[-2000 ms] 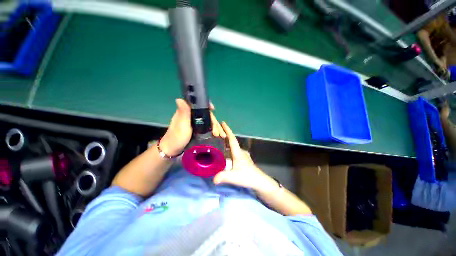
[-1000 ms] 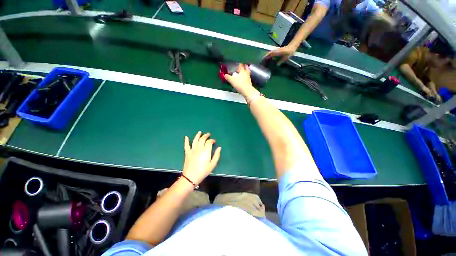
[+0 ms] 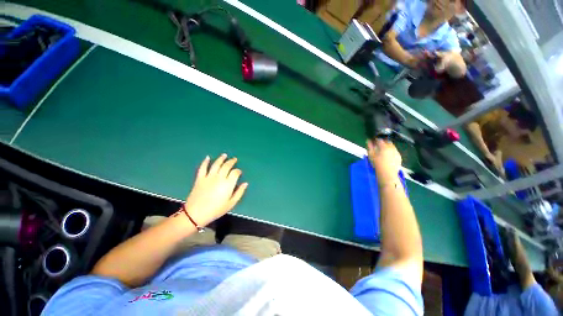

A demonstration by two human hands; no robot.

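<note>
My left hand (image 3: 215, 190) rests palm down on the green bench (image 3: 136, 123), fingers spread, with nothing in it. My right hand (image 3: 385, 159) is stretched out over the far rim of a blue bin (image 3: 364, 200). Its fingertips are at a dark hair dryer or similar part (image 3: 384, 126) on the green belt; whether they grip it cannot be told. A dryer with a silver and pink head (image 3: 262, 67) lies on the belt further left, its dark handle and cord beyond it.
A black tote of dryers (image 3: 92, 203) stands at the lower left. A blue bin of black parts (image 3: 43, 68) is at the upper left, another (image 3: 478, 241) at the right. People in blue sit opposite and at the lower right. White rails edge the belt.
My right hand has let go of the silver and pink dryer on the belt and moved right, to the dark items beyond the blue bin. The left hand stays spread on the bench. The view has turned.
</note>
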